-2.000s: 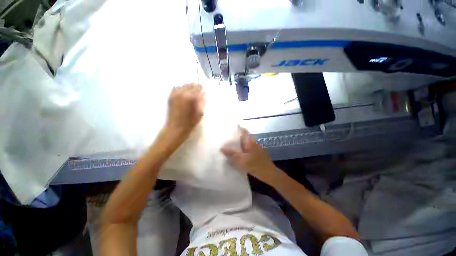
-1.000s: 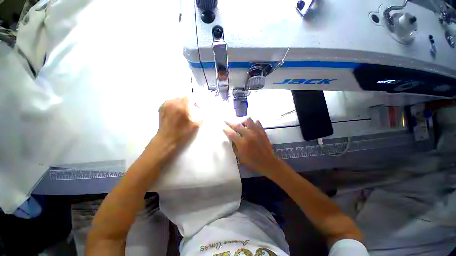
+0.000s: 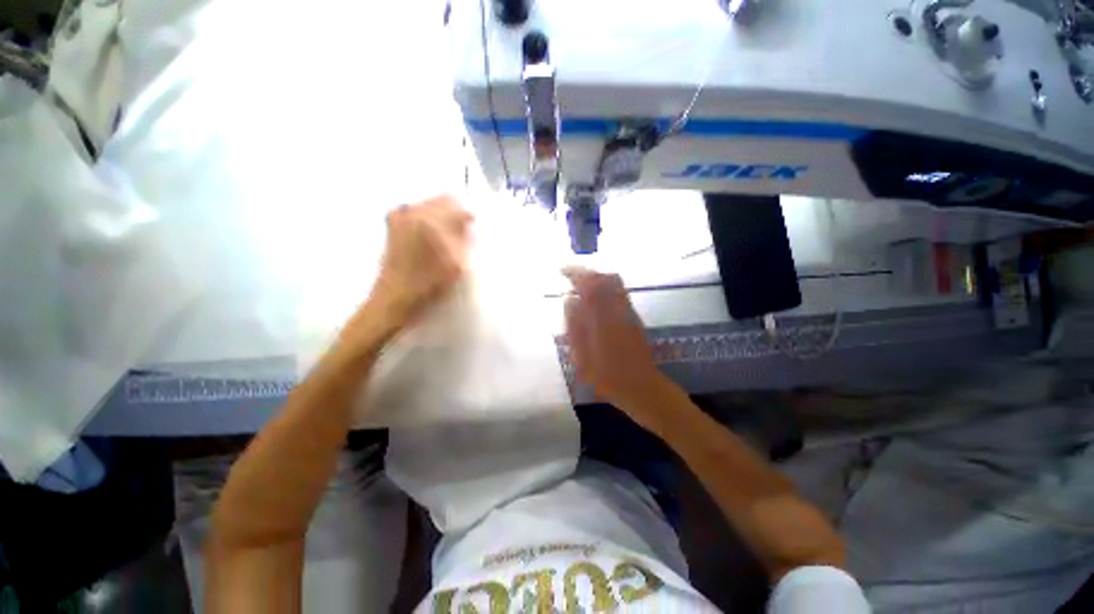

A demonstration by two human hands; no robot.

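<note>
A white fabric panel [image 3: 480, 372] lies on the machine table and hangs over its front edge onto my lap. Its upper part merges with the overexposed table. My left hand [image 3: 422, 254] is curled at the panel's left side with its fingers closed on the fabric, left of the needle area. My right hand [image 3: 602, 330] is blurred at the panel's right edge, below the presser foot area [image 3: 583, 222]; whether it pinches the fabric cannot be told. The sewing machine head [image 3: 744, 144] stands above and to the right of both hands.
A black smartphone [image 3: 753, 254] with a white cable lies right of the needle area. A grey ruled scale [image 3: 204, 389] runs along the table's front edge. Cream fabric pieces [image 3: 60, 288] hang over the table's left side. Greyish fabric [image 3: 960, 492] lies at lower right.
Against one second ago, my right hand has shifted slightly right and down from the fabric by the needle. My left hand stays at the panel's left. The camera view has shifted a little.
</note>
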